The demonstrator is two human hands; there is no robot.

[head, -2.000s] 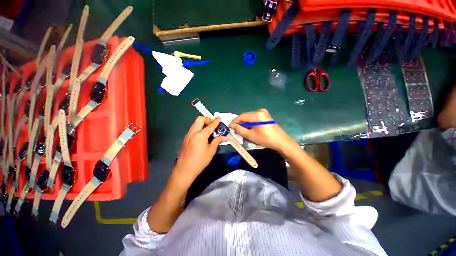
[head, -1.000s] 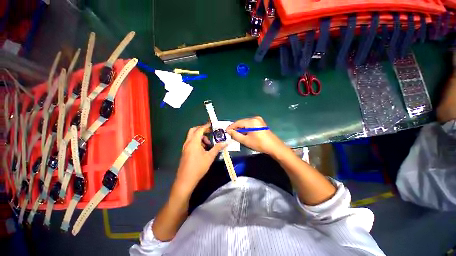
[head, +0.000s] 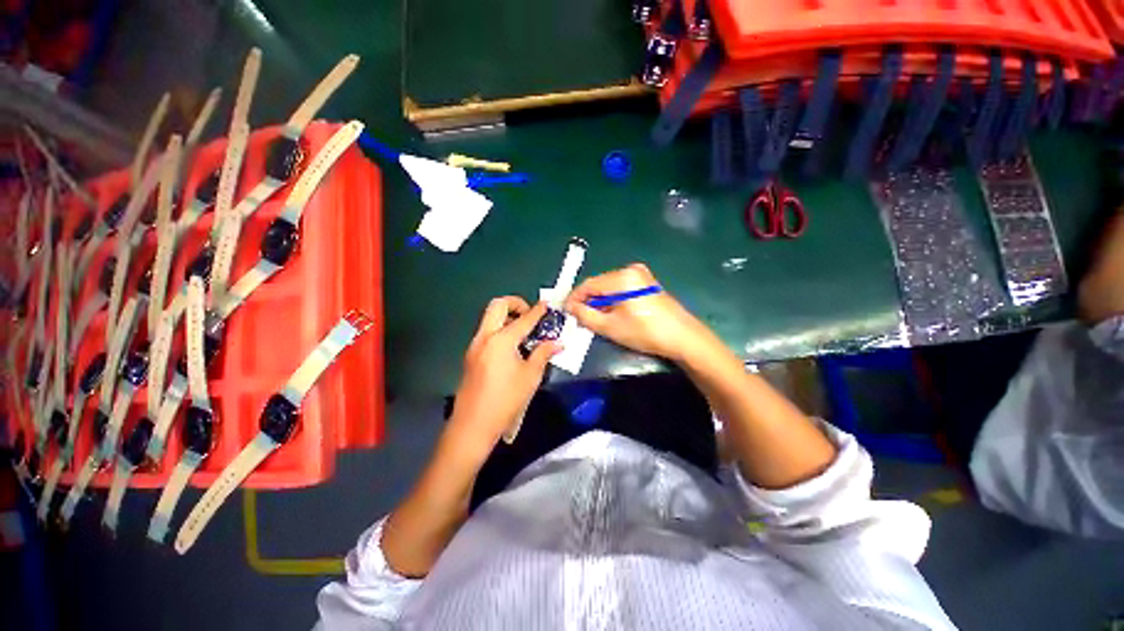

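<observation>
A wristwatch [head: 551, 325] with a small dark case and a pale strap is held over the front edge of the green bench. My left hand [head: 503, 365] grips its case between thumb and fingers; the buckle end of the strap points up and away, the other end hangs down beside my fingers. My right hand [head: 636, 316] is at the case's right side, with a slim blue stick [head: 625, 297] held in it, pointing right. A white cloth [head: 572, 350] shows under and beside the watch, by my right fingertips. The right fingertips are partly hidden against the cloth.
An orange-red tray [head: 354, 284] with pale-strapped watches is at left. White cloths [head: 451, 212] with blue sticks lie on the bench [head: 542, 173]. A blue disc [head: 616, 164], red scissors [head: 775, 211], clear sheets [head: 933, 253] and stacked trays [head: 912, 27] with dark straps are beyond. A person's sleeve [head: 1048, 419] is at right.
The watch has turned in my left hand: its buckle end now points up and right, its lower end down and left. The cloth has tilted with it. My right hand still holds the blue stick.
</observation>
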